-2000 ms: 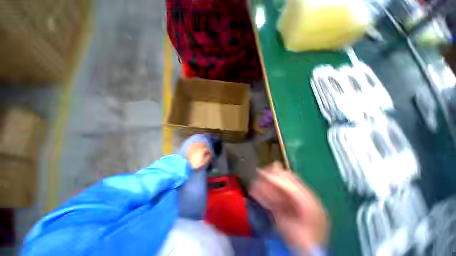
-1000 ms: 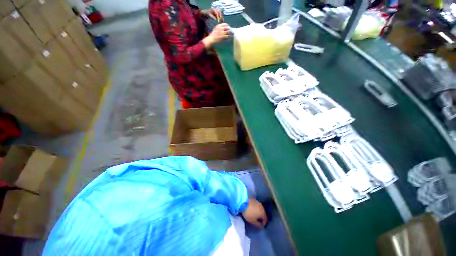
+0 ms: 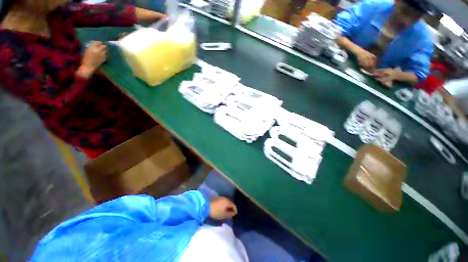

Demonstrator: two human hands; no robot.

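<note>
My left hand (image 3: 223, 209) is low over my lap, beside the bench edge, with its fingers curled. It is small and blurred, and I cannot tell if it holds anything. My right hand is not in view. On the green bench (image 3: 231, 166) in front of me, white loop-shaped housings (image 3: 295, 146) lie nested in overlapping stacks, in a row running away to the upper left. A small open brown box (image 3: 377, 176) with a clear shiny liner sits to the right of the stacks.
A yellow block in a clear bag (image 3: 159, 53) stands at the far left of the bench, by a person in red and black. A large open carton (image 3: 138, 166) is on the floor below. Another person in blue (image 3: 395, 36) works across the bench. Single housings (image 3: 291, 71) lie on the dark strip.
The view has swung to the right, so the bench and stacks sit further left and the small box shows fully. My right hand, seen blurred two seconds ago, is out of view.
</note>
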